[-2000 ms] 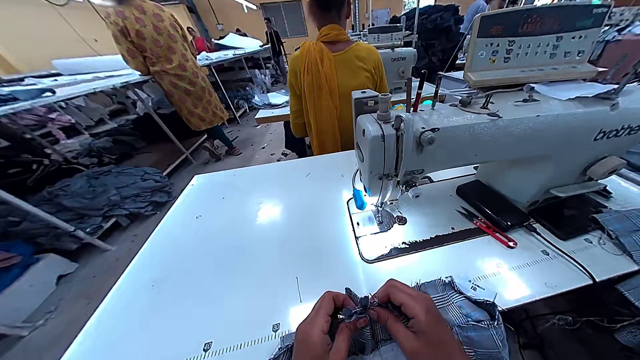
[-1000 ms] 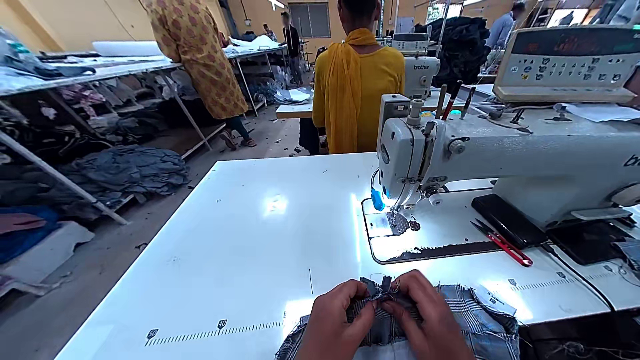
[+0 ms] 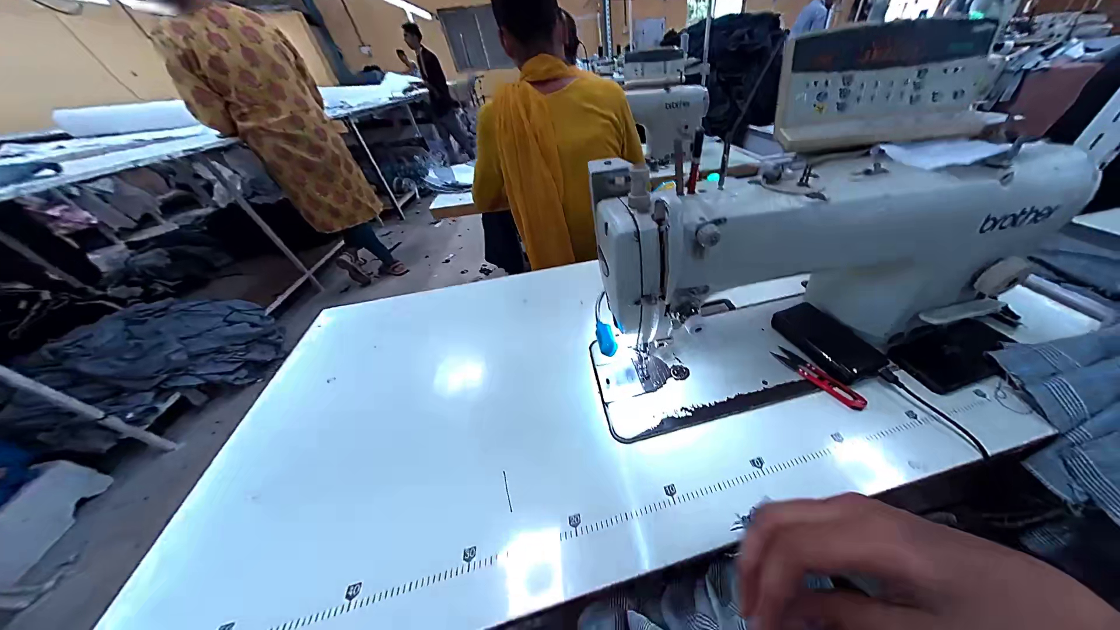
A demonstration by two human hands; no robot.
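My right hand (image 3: pixel 875 560) is at the lower right, slightly blurred, with bent fingers over the front edge of the white sewing table (image 3: pixel 420 455). Beneath it lies grey-blue checked fabric (image 3: pixel 691 604), partly below the table edge; whether the fingers grip any of it is hidden. My left hand is out of the frame. Beyond the hand stands a Brother sewing machine (image 3: pixel 840 227), its lamp lighting the needle area and a blue piece (image 3: pixel 605 339) hanging beside it. Red-handled thread snips (image 3: pixel 827 383) lie by a black phone-like object (image 3: pixel 827 339) with a cable.
More checked fabric (image 3: pixel 1076 402) hangs over the table's right end. A person in yellow (image 3: pixel 560 166) sits ahead, and a person in a patterned tunic (image 3: pixel 271 114) stands at the left beside a long worktable (image 3: pixel 184 144). Piled grey fabric (image 3: pixel 149 367) lies on the left.
Both hands were pinching the checked fabric together at the table's front edge. Now the left hand is out of view, the right hand is farther right, and the fabric is lower, mostly off the tabletop.
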